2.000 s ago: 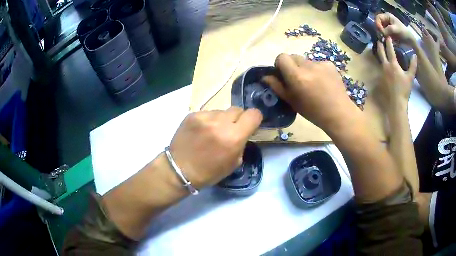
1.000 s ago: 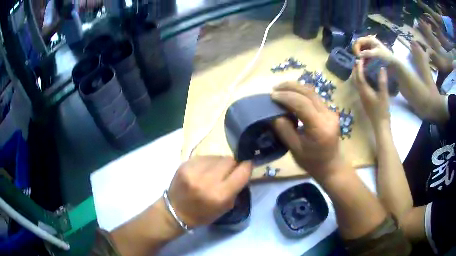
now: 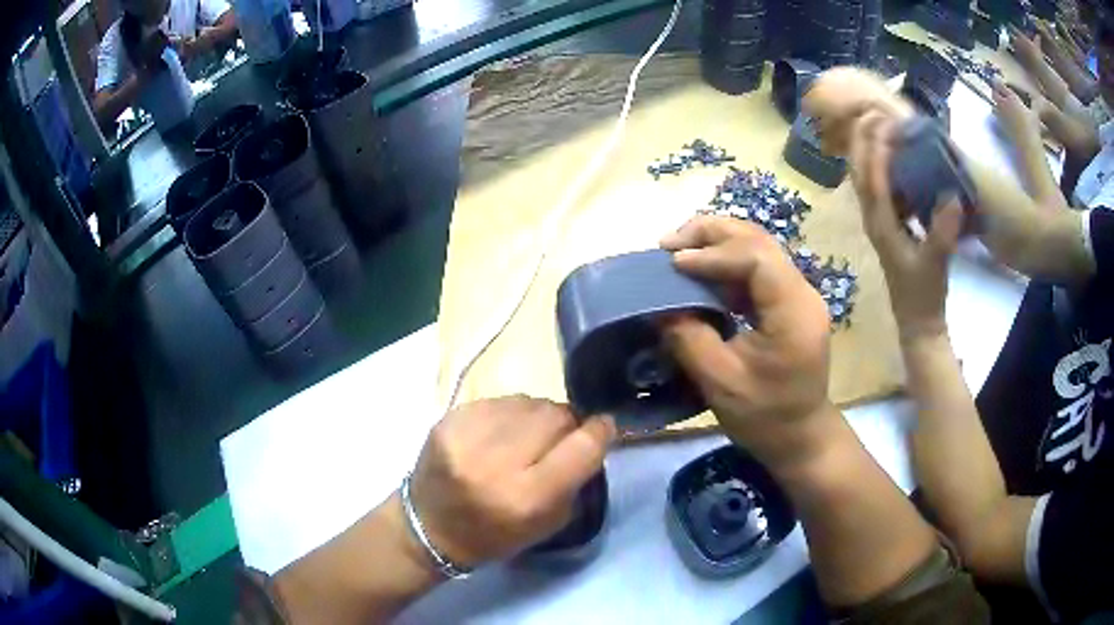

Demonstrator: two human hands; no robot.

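Note:
A dark grey plastic housing (image 3: 635, 287) is tilted on its side above the cardboard, its opening facing me and a round post inside. My right hand (image 3: 757, 336) grips its right side, with fingers inside the opening. My left hand (image 3: 507, 470) pinches its lower left rim; whether a small part is between the fingertips cannot be seen. A second housing (image 3: 731, 510) stands open side up on the white sheet (image 3: 330, 446). A third housing (image 3: 580, 527) is partly hidden behind my left hand. Small three-armed parts (image 3: 757, 202) lie in a loose pile on the cardboard.
The kraft cardboard (image 3: 519, 232) bears a white cord (image 3: 574, 208). Stacked housings (image 3: 263, 281) stand at the left, and more stacks (image 3: 733, 46) at the back. At the right a neighbour's hands (image 3: 898, 208) hold a housing. Another person (image 3: 159, 61) is at the far upper left.
The held housing has turned from opening upward to lying on its side, both hands still at it. The neighbour's hands have lifted a housing. The view has shifted.

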